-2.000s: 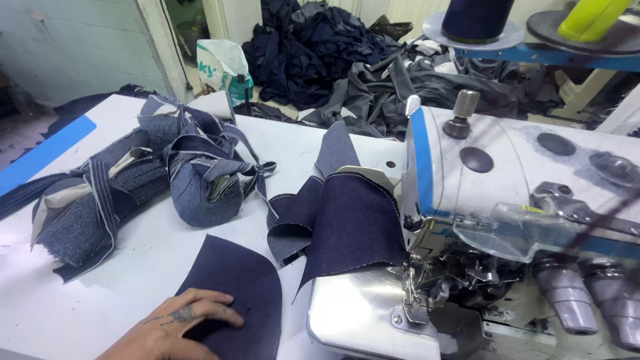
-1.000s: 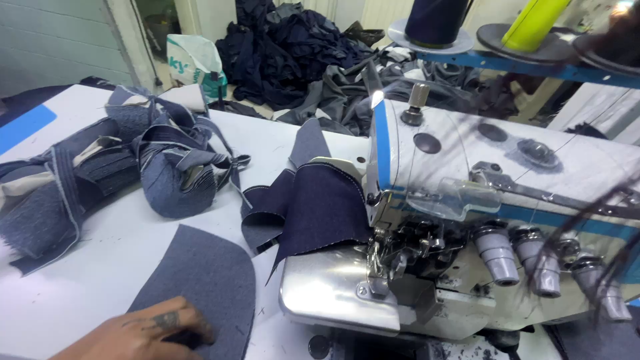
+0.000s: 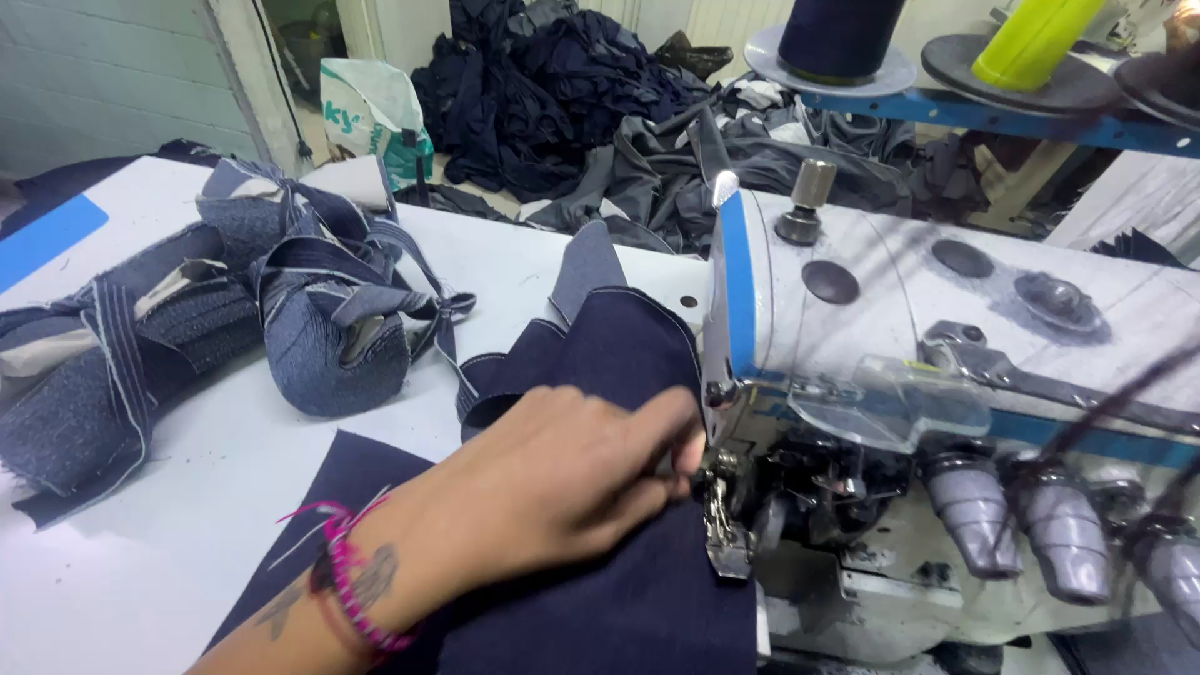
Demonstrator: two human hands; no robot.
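Observation:
My left hand (image 3: 572, 469) reaches in from the lower left, over a dark navy denim panel (image 3: 609, 600). Its curled fingertips are close beside the needle area and presser foot (image 3: 727, 544) of an overlock sewing machine (image 3: 844, 262); whether they pinch cloth or thread is hidden. The panel covers the machine's metal plate and reaches the foot. Behind the hand, stitched navy denim pieces (image 3: 628, 347) lie folded against the machine head. Another dark denim piece (image 3: 347, 478) lies partly under my forearm. My right hand is out of view.
Tied bundles of cut denim (image 3: 337, 347) lie on the white table (image 3: 216, 497) at left. Thread cones (image 3: 839, 37) stand on a blue rack at the upper right. Behind the table are heaps of dark garments (image 3: 553, 103) and a plastic bag (image 3: 375, 112).
My left hand has moved from the lower left to beside the presser foot. A dark denim panel now covers the metal plate, which was bare in front before.

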